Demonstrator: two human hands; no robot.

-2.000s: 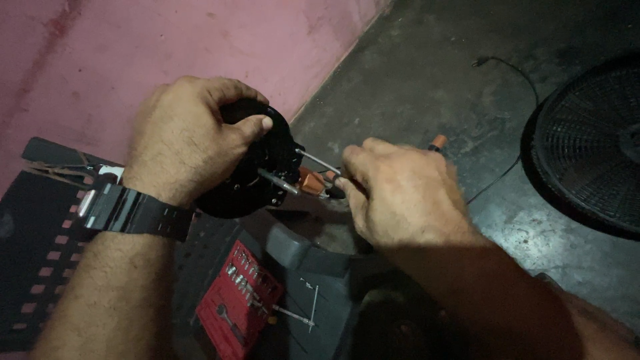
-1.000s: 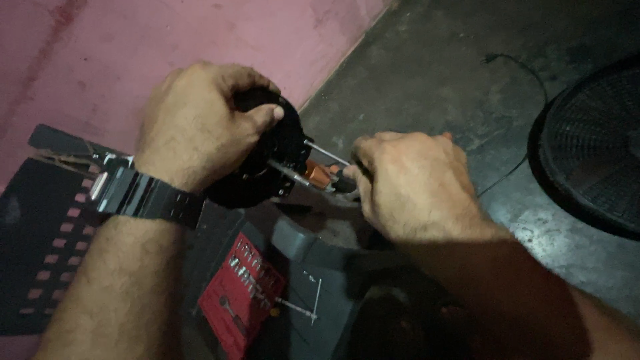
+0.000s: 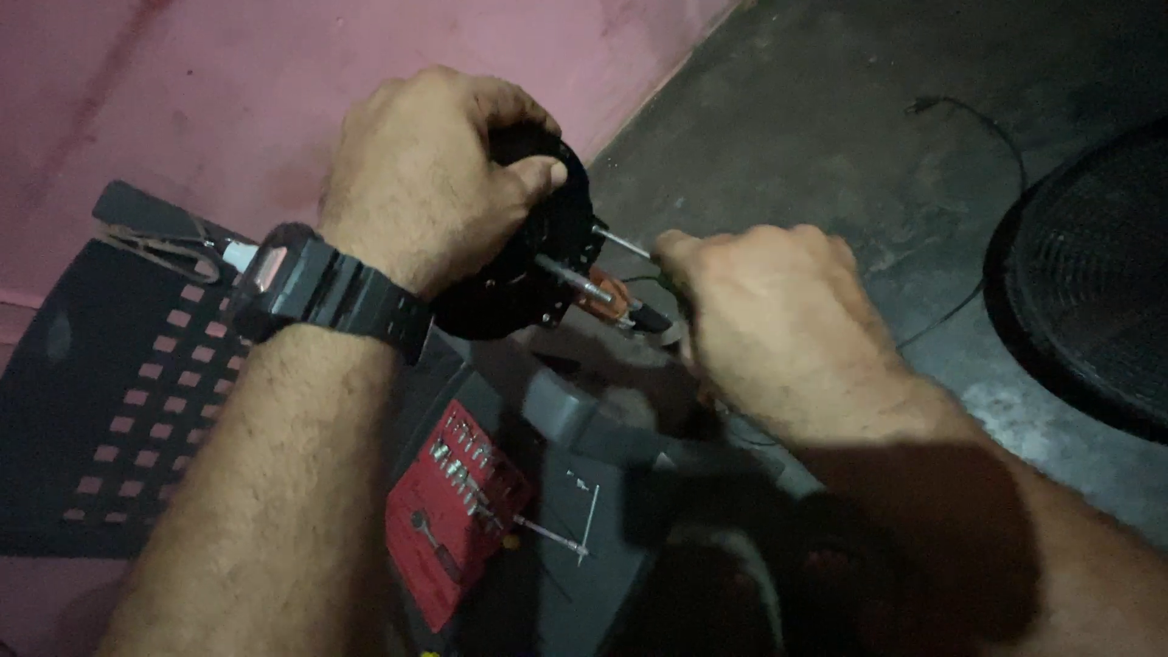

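My left hand (image 3: 433, 182), with a black watch on its wrist, grips a round black plate (image 3: 570, 196), thumb on its face. A metal shaft (image 3: 577, 278) sticks out of the plate. Behind the shaft is a copper-coloured part (image 3: 610, 297), perhaps a motor winding. My right hand (image 3: 776, 319) is closed at the right of these parts, around something mostly hidden by the fingers. A thin metal rod (image 3: 623, 242) runs from the plate's edge to the right hand's fingertips; whether it is a tool or part of the assembly, I cannot tell.
A red socket set case (image 3: 456, 511) and a thin metal L-shaped piece (image 3: 593, 520) lie on a dark grey plastic surface (image 3: 561, 411) below the hands. At left stands a dark perforated plastic panel (image 3: 55, 411). A round black fan grille (image 3: 1095, 283) and a cable with a plug (image 3: 985, 123) are on the floor.
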